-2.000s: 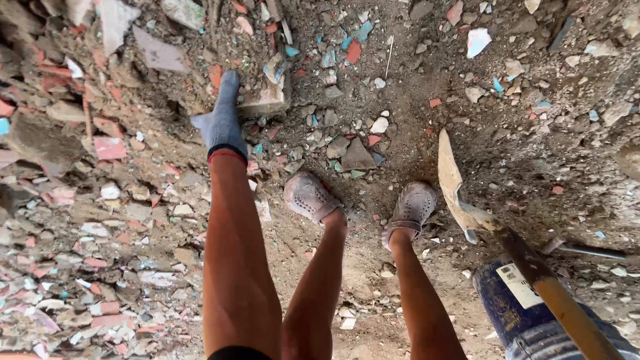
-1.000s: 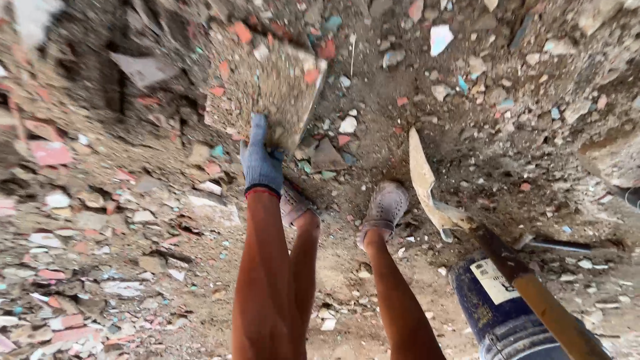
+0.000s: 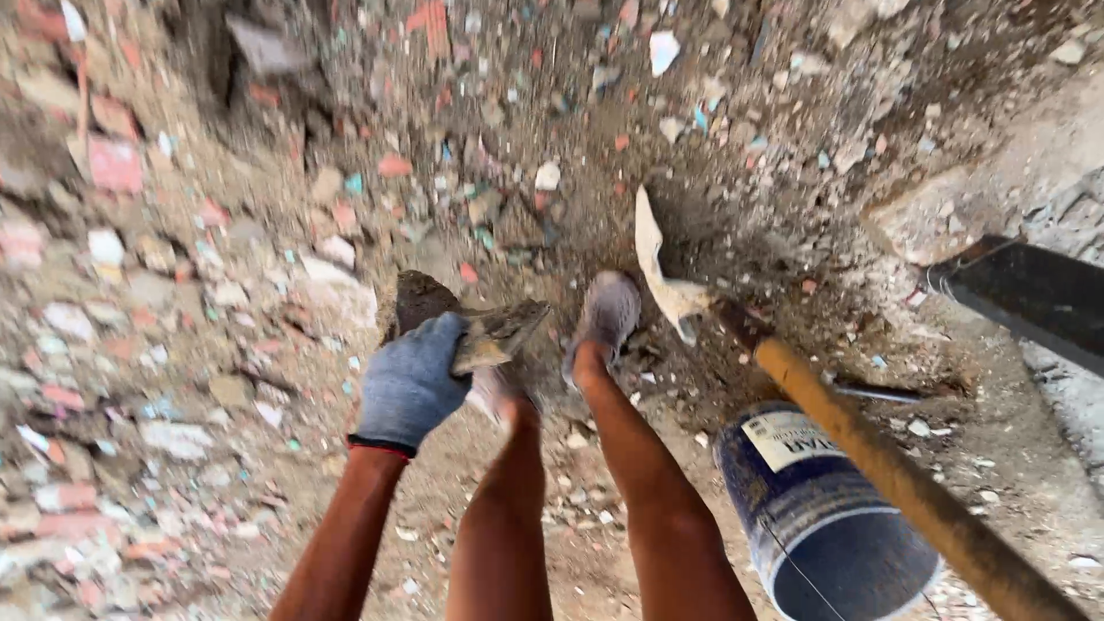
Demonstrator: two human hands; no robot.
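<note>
My left hand (image 3: 414,379), in a grey-blue knit glove with a red-edged cuff, grips a rough, dirt-covered chunk of broken masonry (image 3: 500,336) above the rubble, in front of my left shoe. A darker face of masonry (image 3: 418,297) shows just beyond the gloved fingers; whether it is the same chunk I cannot tell. A dirt-caked shovel blade (image 3: 668,280) rests near my right shoe (image 3: 608,310), its wooden handle (image 3: 871,448) running off at the lower right. My right hand is not in view.
A dark blue plastic bucket (image 3: 780,474) with a label is beside the shovel handle, its mouth towards me. A metal rod (image 3: 880,393) lies behind it. A long black object (image 3: 1026,293) juts in at right, near a concrete edge (image 3: 940,207). Broken tile and stones (image 3: 116,164) cover the ground.
My left hand has gone from reaching over the rubble, to touching a flat slab, to holding a chunk nearer my feet. The black object has appeared at the right.
</note>
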